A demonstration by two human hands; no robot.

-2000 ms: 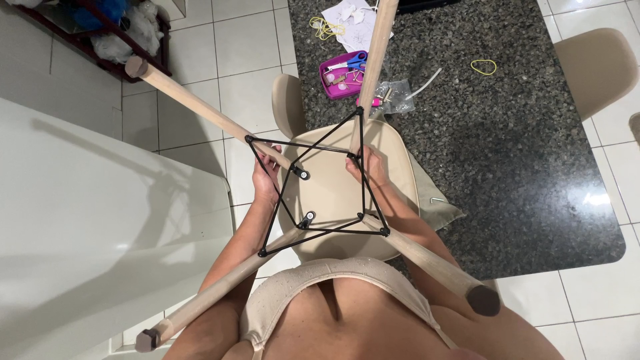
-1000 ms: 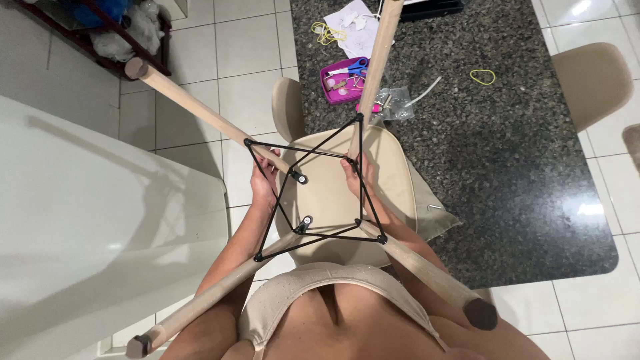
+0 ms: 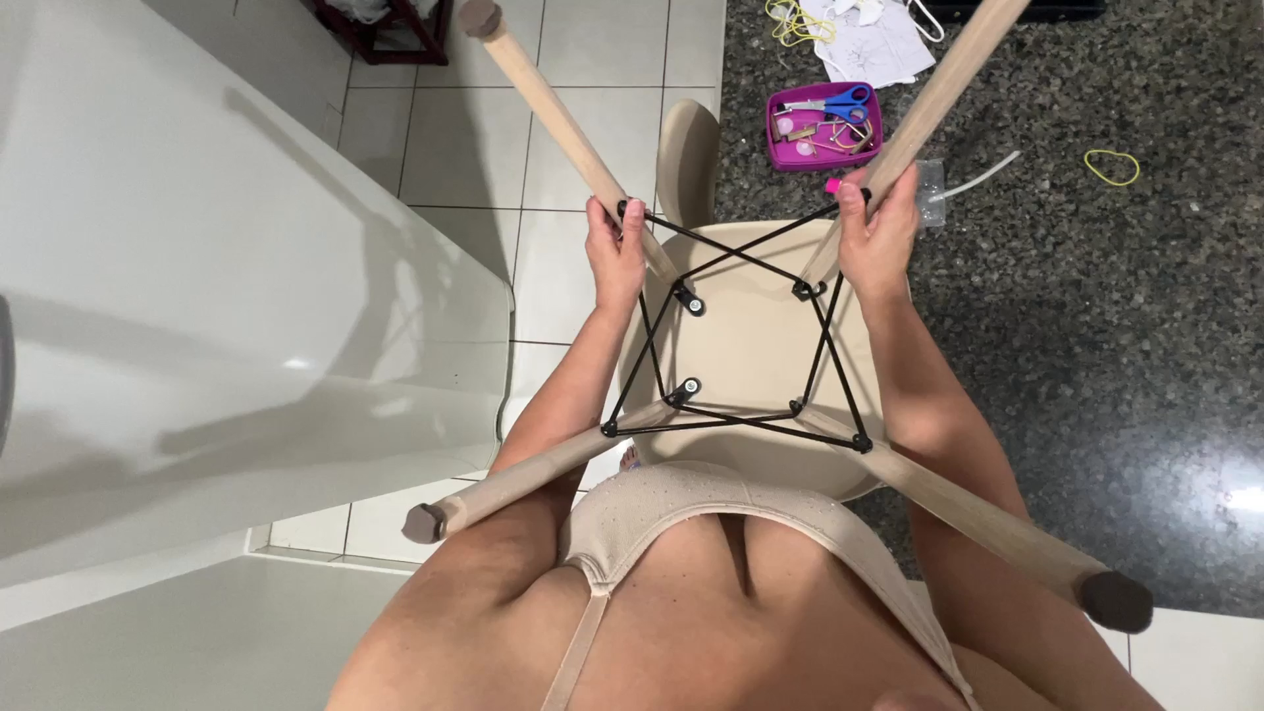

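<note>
An upside-down chair with a beige seat shell (image 3: 750, 346) stands between my arms, its four wooden legs pointing up and outward. Black metal rods (image 3: 736, 422) cross between the legs, and black brackets (image 3: 691, 387) with bolts meet the seat's underside. My left hand (image 3: 617, 252) grips the far left wooden leg (image 3: 558, 114) at the rod joint. Around the far right wooden leg (image 3: 933, 104) my right hand (image 3: 879, 232) is closed, also by the rod joint. The two near legs, with dark caps on their ends, slant past my forearms.
On the granite table (image 3: 1106, 346) lie a magenta tray (image 3: 825, 158) with blue-handled scissors (image 3: 846, 102) and small hardware, a plastic bag (image 3: 931, 193), a yellow rubber band (image 3: 1112, 167) and papers (image 3: 879, 44). Another chair (image 3: 689, 163) stands beyond. A white surface (image 3: 247, 296) is at left.
Both hands have moved up and outward from near the seat onto the far legs at the rod joints. The view has shifted.
</note>
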